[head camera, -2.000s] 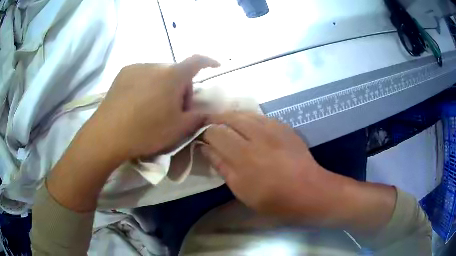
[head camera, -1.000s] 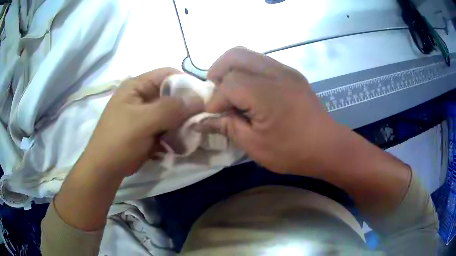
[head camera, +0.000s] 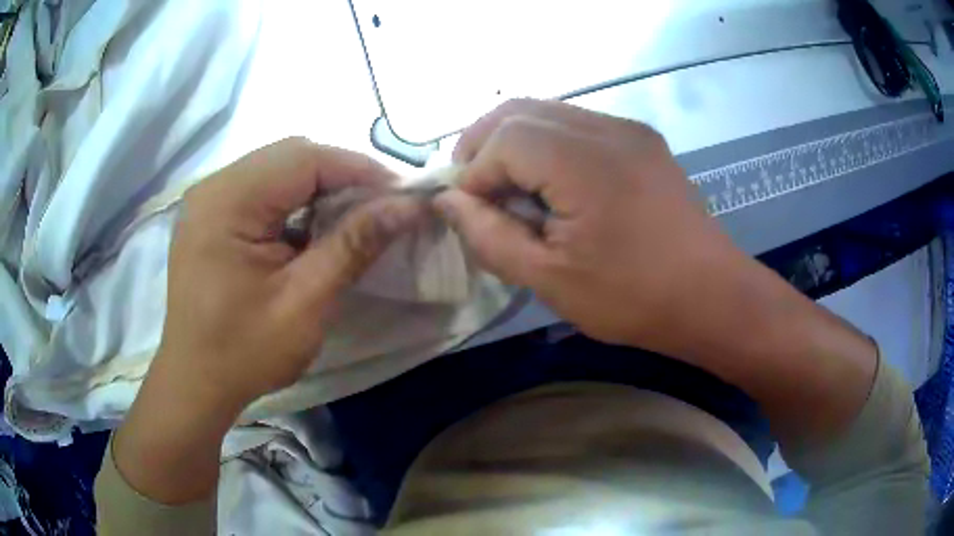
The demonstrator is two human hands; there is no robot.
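A cream cloth garment piece (head camera: 418, 274) hangs from both hands over the front edge of the white machine bed. My left hand (head camera: 277, 251) pinches its upper edge between thumb and fingers. My right hand (head camera: 575, 204) pinches the same edge close beside it, with fingers curled. The fingertips of the two hands nearly touch. The folds between and behind the fingers are partly hidden. The cloth joins or lies against the large crumpled white garment pile (head camera: 136, 199) on the left; I cannot tell which.
A grey front edge with a white ruler scale (head camera: 816, 168) runs to the right. Black-handled snips (head camera: 877, 52) lie at the upper right beside a green cord. The slide plate corner (head camera: 403, 141) is behind the hands. More white cloth (head camera: 277, 482) hangs below.
The open cloth ring seen earlier between my hands is now pulled flat into a pinched edge. My right hand has moved from laying fingers on the cloth to pinching it higher up.
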